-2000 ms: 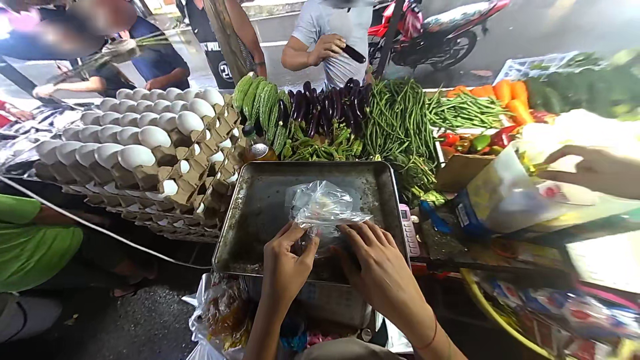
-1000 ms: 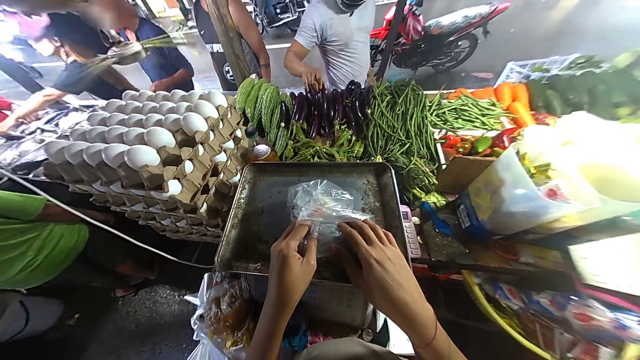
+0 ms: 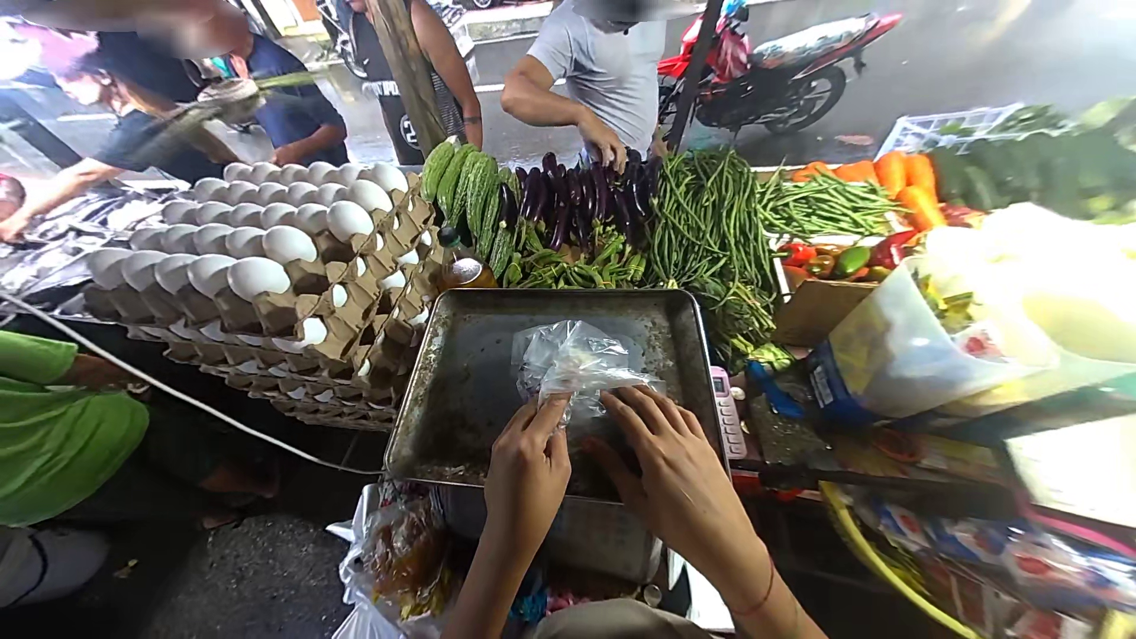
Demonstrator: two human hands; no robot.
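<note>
A clear plastic bag (image 3: pixel 577 351) lies crumpled on a worn metal tray (image 3: pixel 461 399) in front of me. My left hand (image 3: pixel 530 453) pinches the bag's near edge between thumb and fingers. The fingers of my right hand (image 3: pixel 661 444) rest on the bag's right part, spread a little, with the thumb tucked beneath; whether they grip it I cannot tell. What the bag contains is unclear.
Stacked egg trays (image 3: pixel 257 280) stand left. Bitter melons (image 3: pixel 466 191), eggplants (image 3: pixel 577 200) and long green beans (image 3: pixel 714 222) lie beyond the tray. A pink calculator (image 3: pixel 728 413) is at its right. Across the produce, a person (image 3: pixel 595 80) reaches into the eggplants.
The person across the produce held up a dark object two seconds ago and now has a hand down on the eggplants. My hands have stayed at the bag.
</note>
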